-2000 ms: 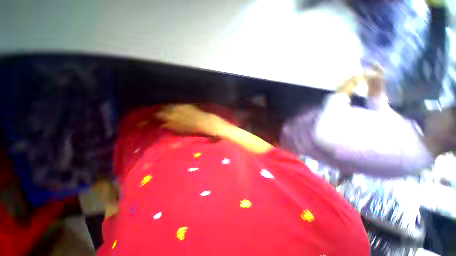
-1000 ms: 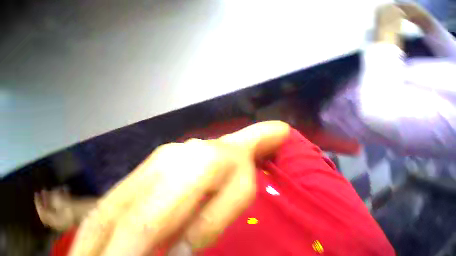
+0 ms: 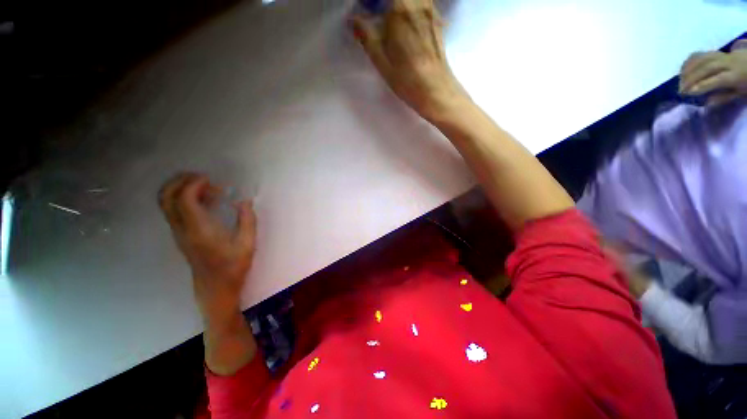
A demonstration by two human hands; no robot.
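My left hand [image 3: 209, 225] is over the white table [image 3: 328, 196] at left centre, its fingers curled and thumb apart. A faint greyish, see-through patch shows between fingers and thumb; whether it is held film cannot be told. My right hand [image 3: 407, 53] reaches across the table to the top edge of the picture. Its fingers are closed around a small dark blue item [image 3: 373, 5], likely a pack, mostly hidden by the hand and cut off by the picture's edge.
A co-worker in lilac [image 3: 680, 188] sits at the right, one hand [image 3: 713, 75] at the table edge. Thin shiny streaks [image 3: 64, 209] show on the table at far left. Dark purple-grey packs [image 3: 274, 331] show below the table edge by my left forearm.
Both hands are now up over the table; a second ago they were low, near my body. My right arm has stretched forward. The view has shifted to show more of the table.
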